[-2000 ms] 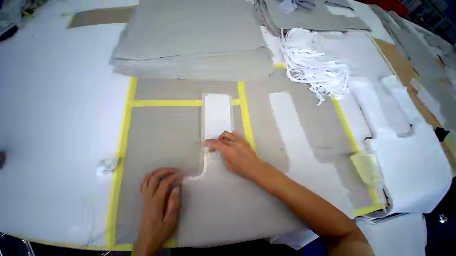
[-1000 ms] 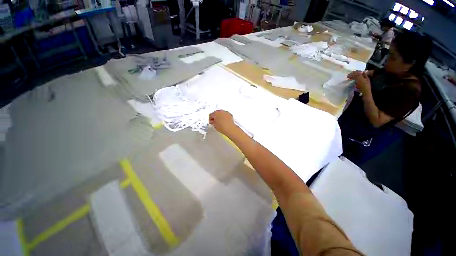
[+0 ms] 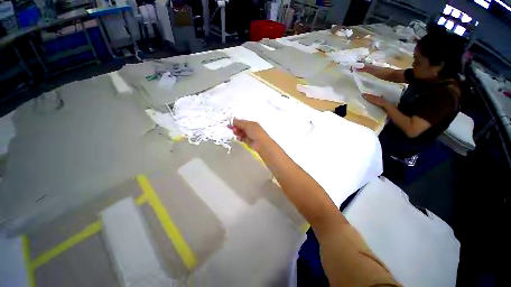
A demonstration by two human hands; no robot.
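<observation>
My right hand (image 3: 246, 133) is at the right edge of the tangled white tape bundle (image 3: 201, 117), fingers pinched together at its strands. Whether a strand is between the fingertips is too small to tell. A pale garment panel (image 3: 258, 224) lies below on grey fabric, its two shoulder straps pointing away from me. Yellow marking tape (image 3: 168, 221) runs between the straps. My left hand is out of the picture.
Stacked grey pieces (image 3: 73, 134) lie at the left. A bright white panel pile (image 3: 330, 151) is right of my hand, with more white pieces (image 3: 406, 235) lower right. Another person (image 3: 428, 95) works at the table's right side. A red container (image 3: 266, 29) stands beyond the table.
Since two seconds ago, the view has swung right and up, and my right hand has moved from the panel strap to the tape bundle. My left hand has left the picture. The other person's arms have moved.
</observation>
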